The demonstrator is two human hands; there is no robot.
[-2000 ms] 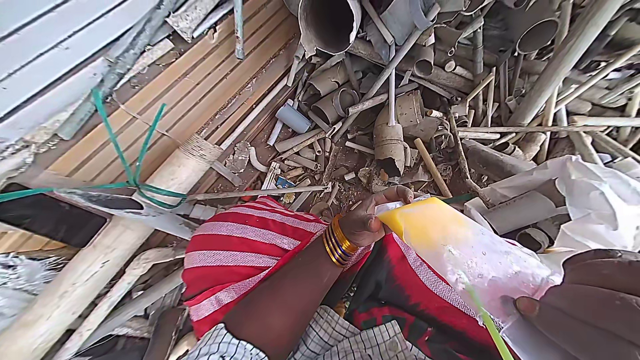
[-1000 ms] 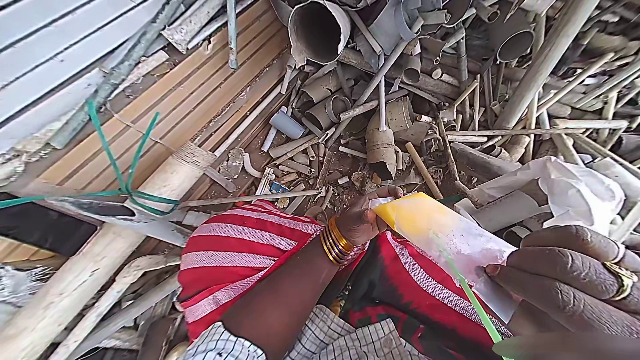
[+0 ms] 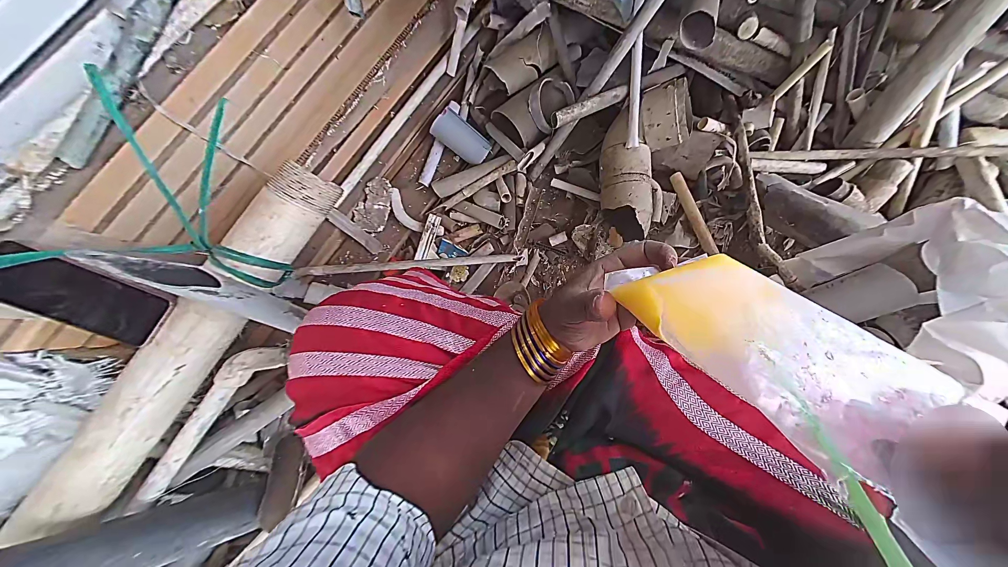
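My left hand (image 3: 594,303), with gold-coloured bangles (image 3: 540,343) on its wrist, grips the yellow corner of a yellow and whitish plastic packet (image 3: 787,346) above my lap. A bit of white material sticks out at the fingers. My right hand (image 3: 953,465) is a blur at the packet's lower right end, and its fingers cannot be made out. A light green strip (image 3: 854,488) crosses the packet's lower right part. Red and white striped cloth (image 3: 378,346) covers my legs below.
Broken plastic pipe pieces (image 3: 626,173) are heaped ahead and to the right. A long pale pipe (image 3: 134,417) tied with green twine (image 3: 206,248) lies at left, beside grooved brown panels (image 3: 260,94). Crumpled white sheeting (image 3: 961,276) is at the right edge.
My right hand, clear on the packet's end before, is now blurred and lower at the right edge. The left hand keeps its grip on the yellow corner.
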